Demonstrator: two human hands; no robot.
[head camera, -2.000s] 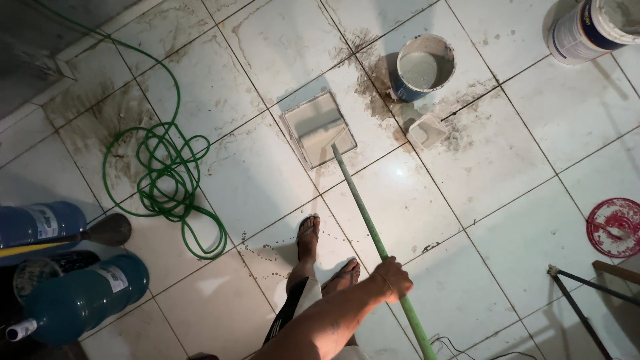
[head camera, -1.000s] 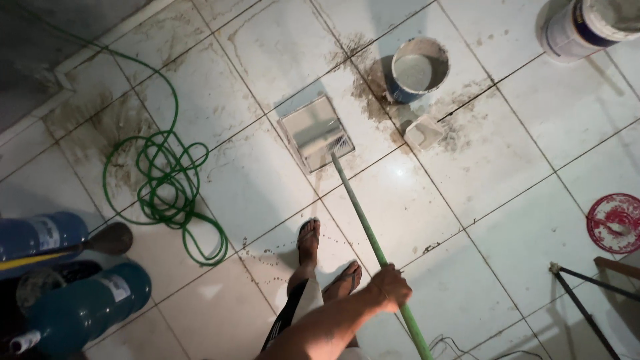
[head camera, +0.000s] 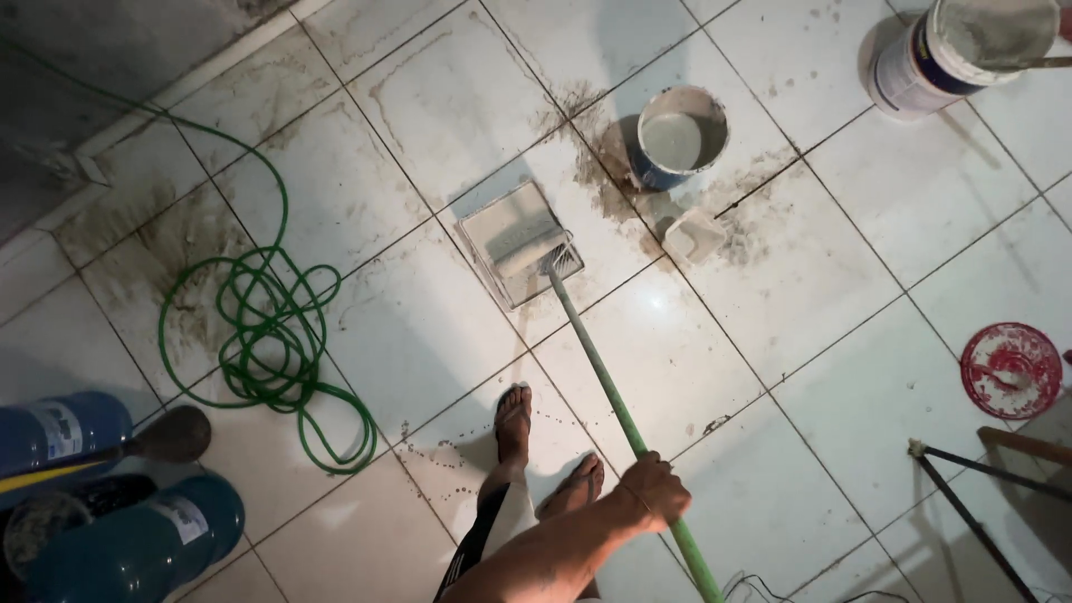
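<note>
My right hand (head camera: 657, 494) is closed around a green pole (head camera: 605, 377), at the lower middle of the view. A paint roller (head camera: 533, 251) is at the pole's far end. It rests in a shallow paint tray (head camera: 511, 219) coated with greyish paint, and part of the tray's ribbed surface shows beside the roller. Right of the tray stands a dark blue bucket (head camera: 682, 138) with grey paint inside. A small whitish square container (head camera: 695, 236) lies just below that bucket. My left hand is not visible.
A tangled green hose (head camera: 272, 352) lies at left, above large blue bottles (head camera: 126, 544). A large paint bucket (head camera: 930, 67) stands upper right. Below it are a red-stained round lid (head camera: 1011, 371) and a metal frame (head camera: 963, 502). My sandalled feet (head camera: 512, 419) stand below the tray.
The roller has shifted a little within the tray, toward its lower ribbed part. My right hand keeps hold of the pole.
</note>
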